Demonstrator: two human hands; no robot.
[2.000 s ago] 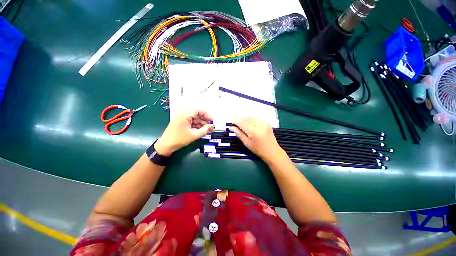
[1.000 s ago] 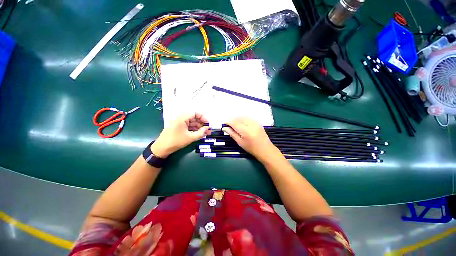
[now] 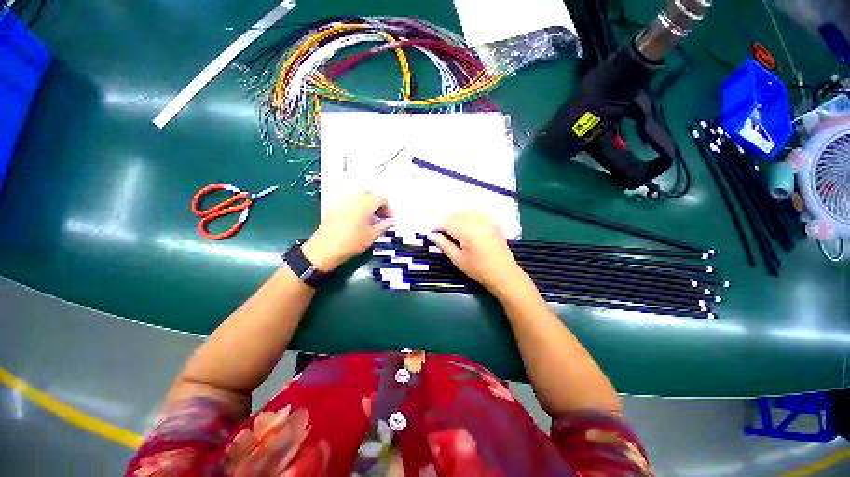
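Several long black sleeved cables lie side by side in front of me, with white labels at their left ends and tiny white tips at their right ends. My right hand is on the upper cables near the labelled ends, its fingers closed on a sleeved cable. My left hand is just left of the label ends, fingers curled with thumb and fingertips close together; whether it holds something small is unclear. One single sleeved cable lies slanted, its left end on the white paper sheet.
Red-handled scissors lie at left, a steel ruler at upper left. Behind the paper is a coloured wire coil. A heat gun, blue parts bin, second cable bundle and fan stand right.
My left hand has shifted slightly up and its fingertips have moved away from the sleeve end near my right hand. More of the white labels shows. The right hand has barely moved.
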